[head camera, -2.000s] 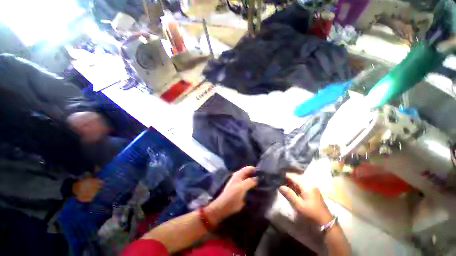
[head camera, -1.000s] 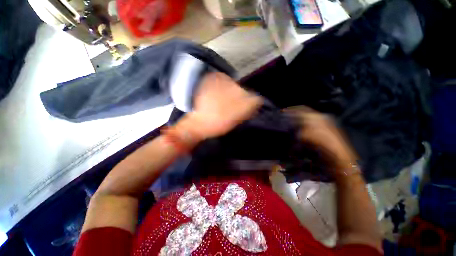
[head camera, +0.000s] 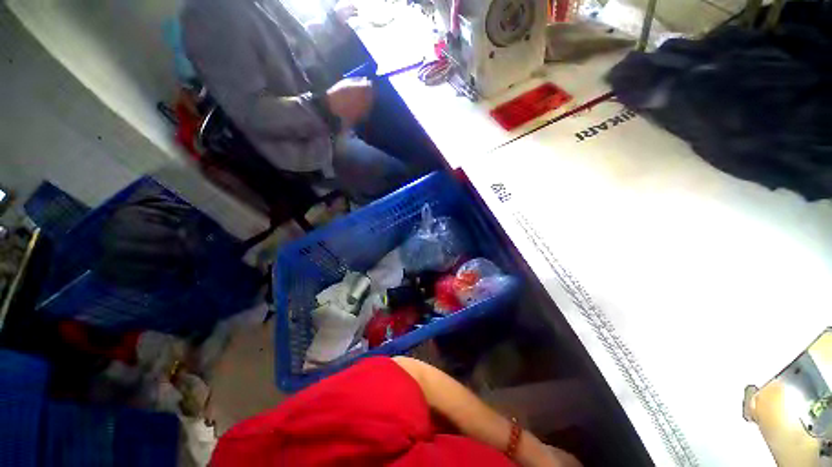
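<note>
My left hand (head camera: 553, 455) is at the bottom edge, just past a red bracelet; its fingers are cut off, so what it holds is hidden. My right hand is out of the picture. A blue perforated crate (head camera: 351, 239) stands beside the table, holding pale scraps, red items and clear plastic bags. The white sewing table (head camera: 584, 214) has a printed ruler along its front edge. A dark cloth heap (head camera: 730, 100) lies on its far right part.
A person in grey (head camera: 265, 91) sits at the neighbouring machine (head camera: 502, 46). A flat red tray (head camera: 531, 106) lies by that machine. Another blue crate (head camera: 119, 306) with dark cloth stands at the left, with scraps on the floor. A metal machine part (head camera: 807, 392) shows at the right edge.
The view has swung left to the crates and neighbouring worker. The garment between my hands has left the picture; my right hand is also gone, and my left is at the bottom edge.
</note>
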